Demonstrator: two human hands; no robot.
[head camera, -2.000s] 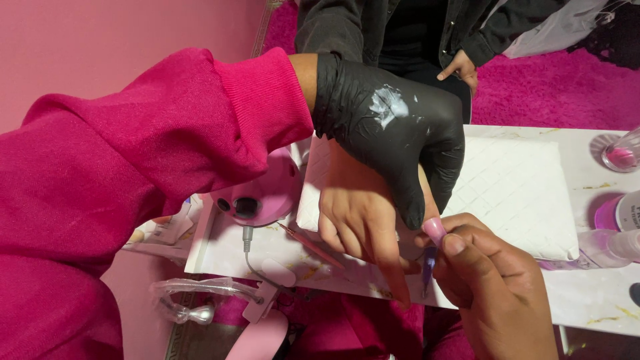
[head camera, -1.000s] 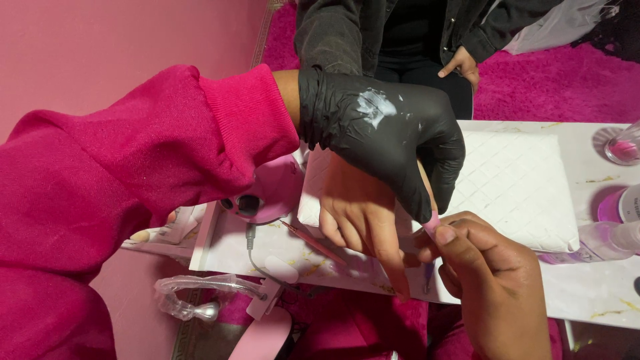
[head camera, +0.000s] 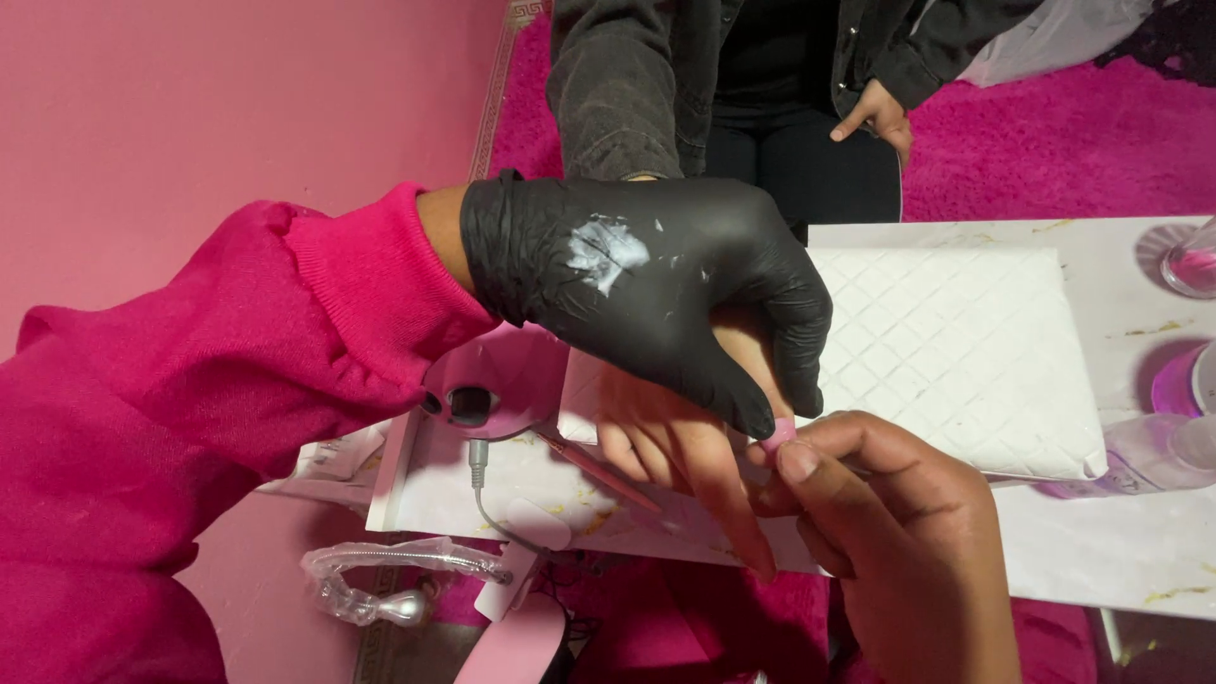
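Observation:
My left hand (head camera: 655, 275), in a black glove with a white smear on its back, holds one finger of another person's hand (head camera: 684, 446) between thumb and fingers. That finger points down and ends in a pink artificial nail (head camera: 779, 435). My bare right hand (head camera: 893, 522) pinches the nail's lower end between thumb and forefinger. The person's other fingers hang to the left, partly behind my glove. Under the hands lies a white quilted hand rest (head camera: 959, 361).
A pink device (head camera: 522, 375) with a cable stands left; a pink stick (head camera: 608, 475) lies below it. Bottles with purple liquid (head camera: 1130, 456) and a ribbed glass (head camera: 1192, 261) are at right. A plastic-wrapped flexible lamp (head camera: 404, 579) juts off the near edge. A person sits opposite.
My right thumb and forefinger have moved onto the lower end of the pink nail, which showed more fully two seconds ago. A purple item seen below my fingers then is no longer visible.

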